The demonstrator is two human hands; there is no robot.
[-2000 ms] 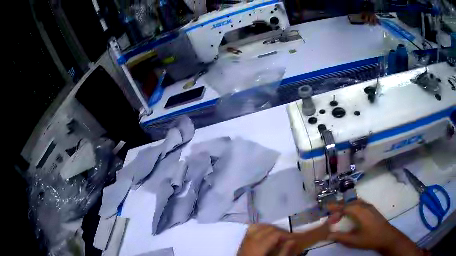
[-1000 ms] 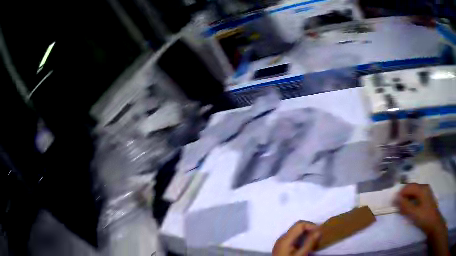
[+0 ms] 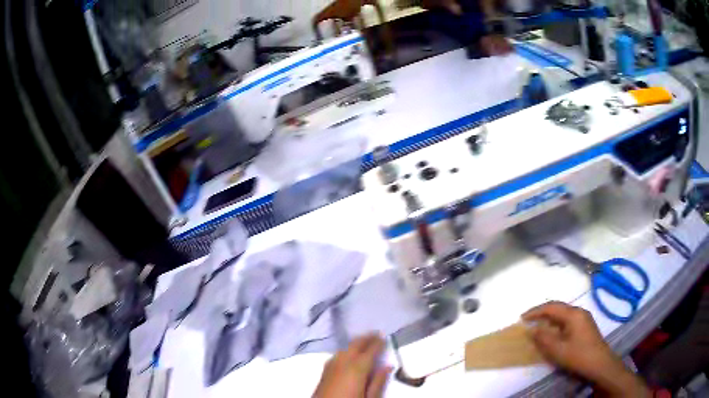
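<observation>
My right hand (image 3: 571, 342) holds the tan-brown pattern template (image 3: 504, 347) by its right end, low over the table right of the needle area. My left hand (image 3: 356, 369) is at the bottom centre, blurred, over the table beside the grey-white pieces; I cannot tell if it holds anything. Pale grey-white cut pieces (image 3: 268, 284) lie in a loose heap left of the sewing machine. One flat grey piece (image 3: 377, 309) lies between the heap and the needle area. The white lockstitch machine (image 3: 497, 202) stands above my hands.
Blue-handled scissors (image 3: 618, 289) lie right of the template, with thread snips (image 3: 672, 239) farther right. A second machine (image 3: 299, 82), a dark phone (image 3: 231, 195) and clear plastic (image 3: 315, 159) are on the opposite table. A person's hand (image 3: 496, 44) shows there. Plastic bags (image 3: 85, 326) are at left.
The view has swung right. The template was between my hands, at my left hand, one second ago; now my right hand holds it and my left hand is apart from it.
</observation>
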